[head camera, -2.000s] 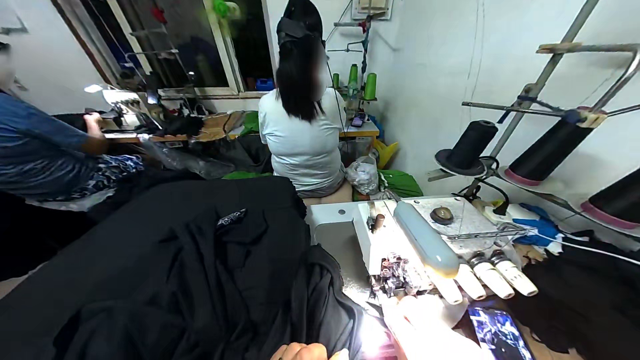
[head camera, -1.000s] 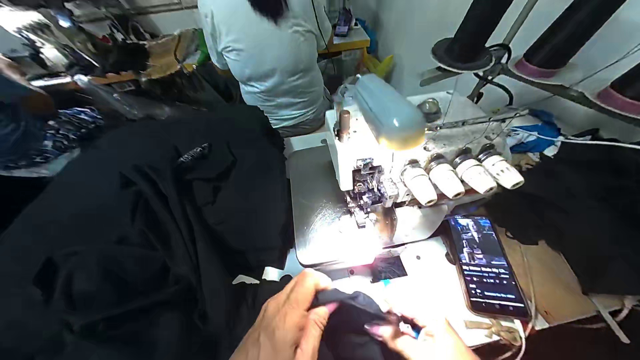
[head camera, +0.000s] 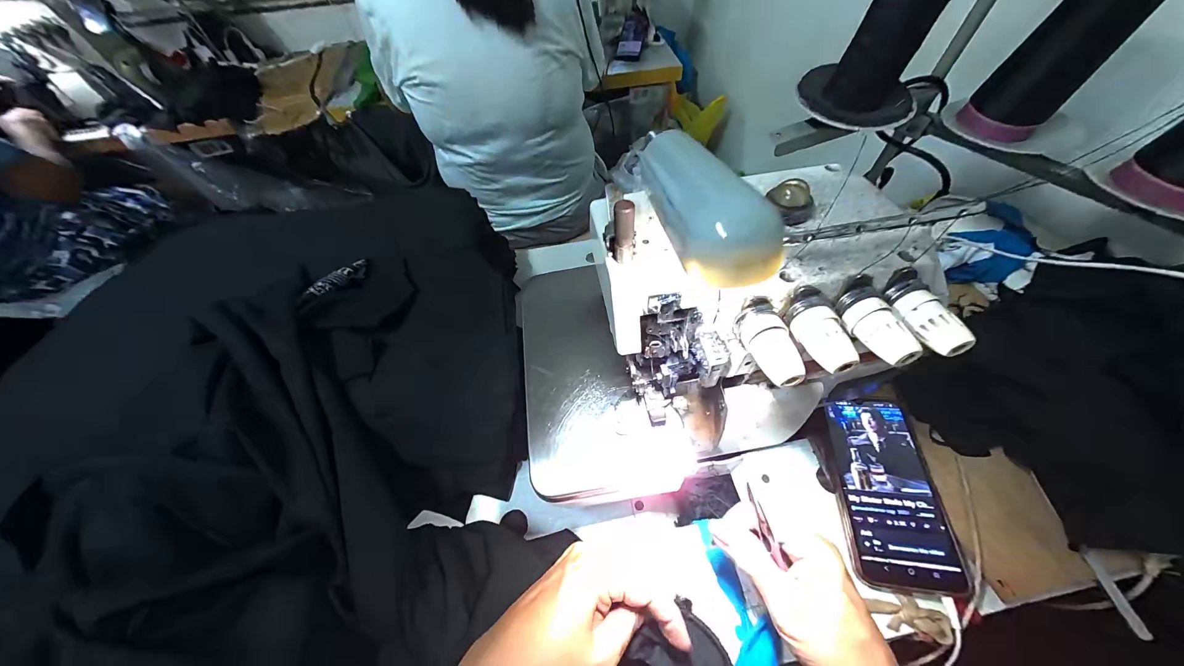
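Observation:
At the bottom centre my left hand (head camera: 592, 601) pinches an edge of black fabric (head camera: 680, 638). To its right my right hand (head camera: 795, 583) holds small thread snips (head camera: 766, 527), their pointed blades upward. A blue strip (head camera: 731, 583) lies between the hands. Just beyond them stands an overlock sewing machine (head camera: 671, 342) with a lit needle area and a metal plate (head camera: 573, 388). Glare washes out part of the hands and the fabric. A large heap of black fabric (head camera: 277, 416) fills the left side.
A smartphone (head camera: 897, 499) with its screen on lies right of my right hand. Black thread cones (head camera: 860, 74) stand at the upper right, above more black cloth (head camera: 1073, 398). One person (head camera: 499, 120) sits ahead, facing away; another person's arm (head camera: 32, 157) shows at the far left.
The view has tipped down since the first frame. My right hand has moved apart from the black fabric, and the snips now show in it; my left hand stays on the cloth.

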